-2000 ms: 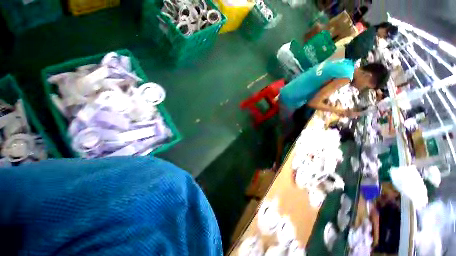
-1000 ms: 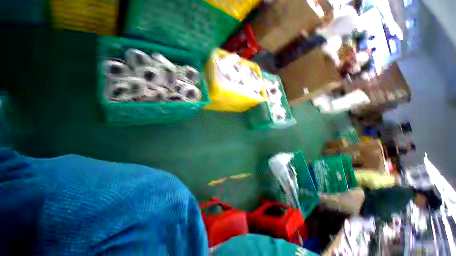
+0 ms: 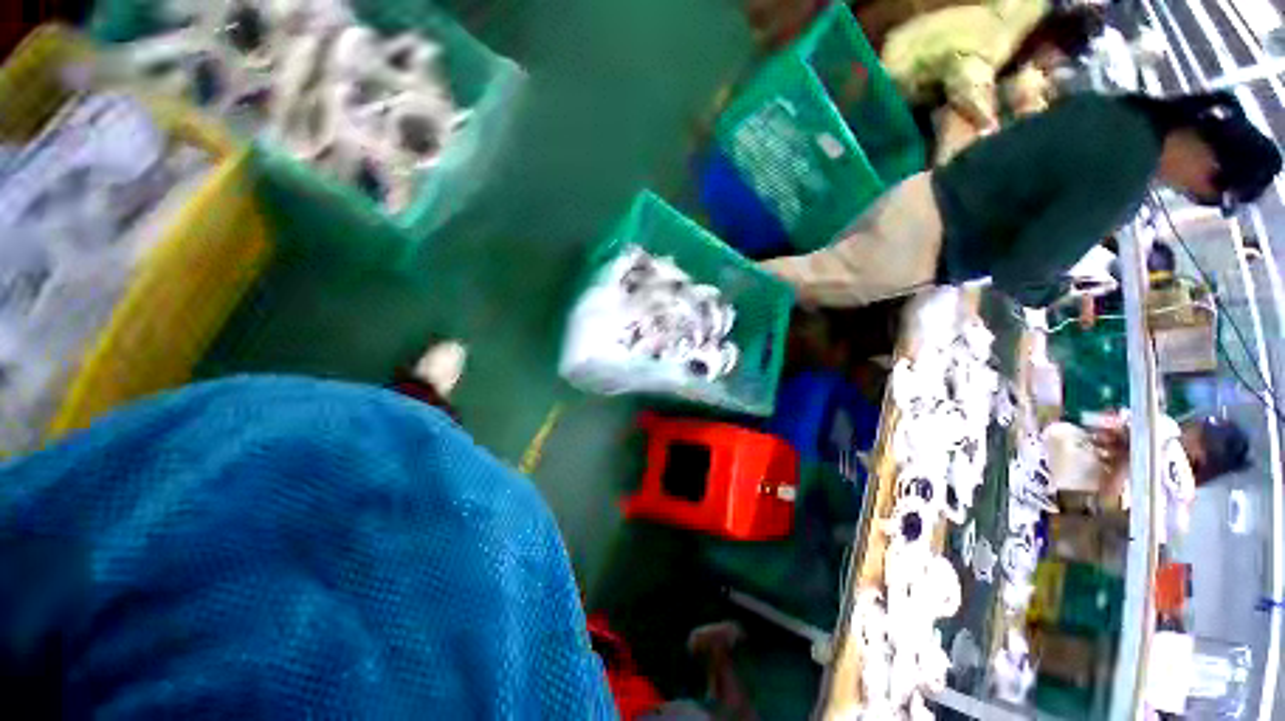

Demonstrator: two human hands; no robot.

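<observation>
Neither of my hands is in view. My blue-clothed body (image 3: 296,549) fills the lower left of the tilted picture, and a shoe tip (image 3: 443,366) shows just beyond it. Nearest in front are a yellow crate (image 3: 212,296) with whitish parts or bags at the left edge, blurred, and a green crate (image 3: 486,120) full of white round parts. A smaller green crate (image 3: 768,324), lined with white plastic and holding white parts, stands on the floor ahead.
A red plastic stool (image 3: 754,483) stands beside the smaller crate. A long bench (image 3: 874,535) covered with white parts runs along the right. A person in a dark green top (image 3: 1043,183) leans over it. Empty-looking green crates (image 3: 846,85) stand at the top.
The view has moved forward along the bench. The person in the turquoise top has left most of the view, and the person in dark green, the lined crate and red stool appear nearer.
</observation>
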